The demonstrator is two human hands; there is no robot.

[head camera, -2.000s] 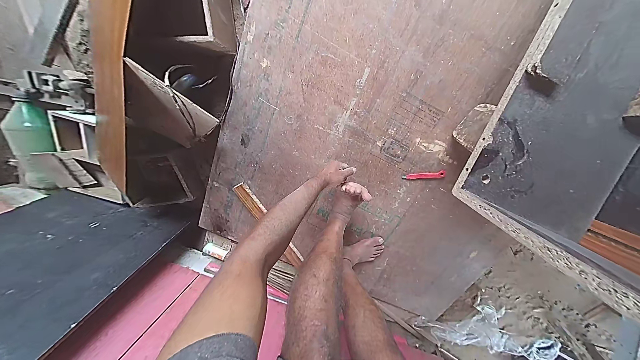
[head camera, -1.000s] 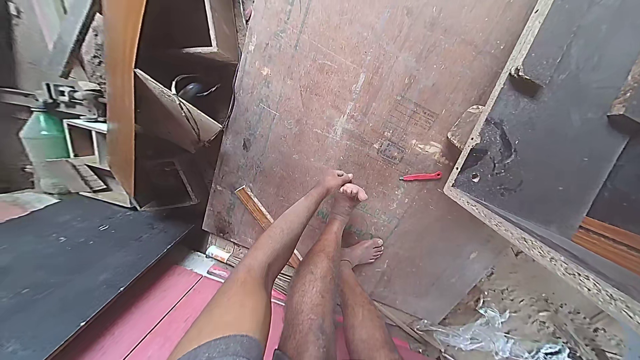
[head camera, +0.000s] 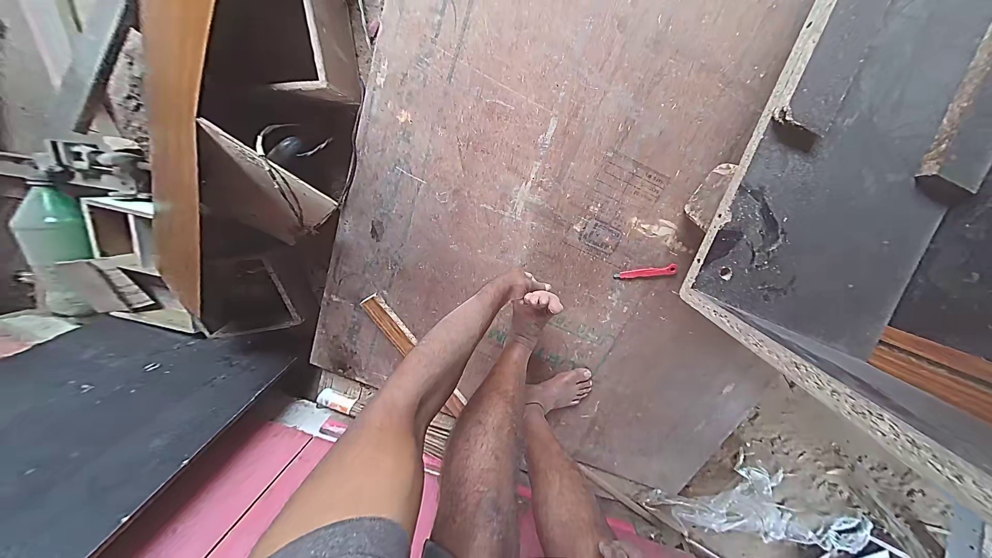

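My left hand (head camera: 528,285) is at the end of the outstretched arm, against the toes of a raised bare foot (head camera: 535,306). Its fingers are partly hidden, so whether they grip the toes cannot be told. The second bare foot (head camera: 564,389) rests on a large worn plywood sheet (head camera: 480,170). At the very bottom edge, beside the knee, a small piece of skin may be part of my right hand (head camera: 618,549); its fingers cannot be made out. A red-handled cutter knife (head camera: 646,272) lies on the sheet to the right of the feet, touched by neither hand.
A dark-faced chipboard box or panel (head camera: 837,201) stands right, beside a stone (head camera: 709,198). An open wooden cabinet (head camera: 177,155) and a green bottle (head camera: 53,240) are left. Nearer lie a black board (head camera: 124,418), a wood strip (head camera: 391,325) and clear plastic (head camera: 744,508).
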